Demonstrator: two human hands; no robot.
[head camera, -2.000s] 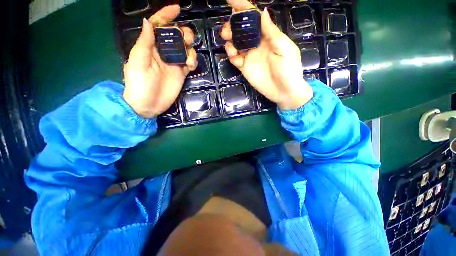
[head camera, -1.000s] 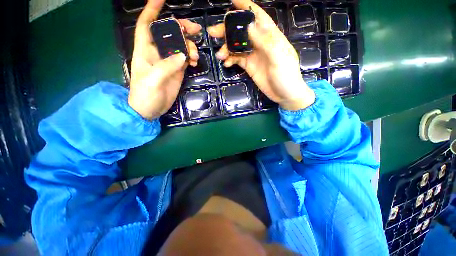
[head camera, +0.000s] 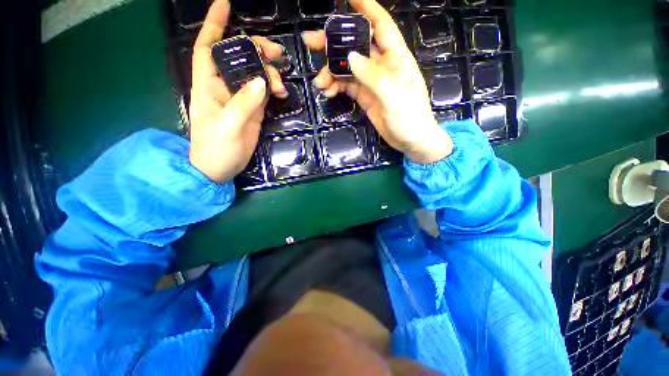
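Note:
My left hand (head camera: 226, 121) holds a strapless smartwatch unit (head camera: 236, 62), its black display lit with small white text lines; my thumb lies on the lower part of the face. My right hand (head camera: 392, 103) holds a second smartwatch unit (head camera: 347, 37), its display showing white text and a small red mark near my thumb tip. Both units are face up above a shiny black blister tray (head camera: 317, 125) with square pockets. My hands and sleeves hide part of the tray. Whether some pockets hold units is hard to tell.
The tray lies on a glossy green bench (head camera: 579, 95). Dark ridged stacked trays (head camera: 22, 176) stand at the left. A cream round item (head camera: 629, 182) is at the right bench edge. Below it, a side tray (head camera: 605, 294) holds several small pale-gold pieces. Blue fabric shows at the lower right corner.
Both displays changed from a screen with red and green marks to text lines. My right thumb has moved down onto the lower face. The view has shifted slightly.

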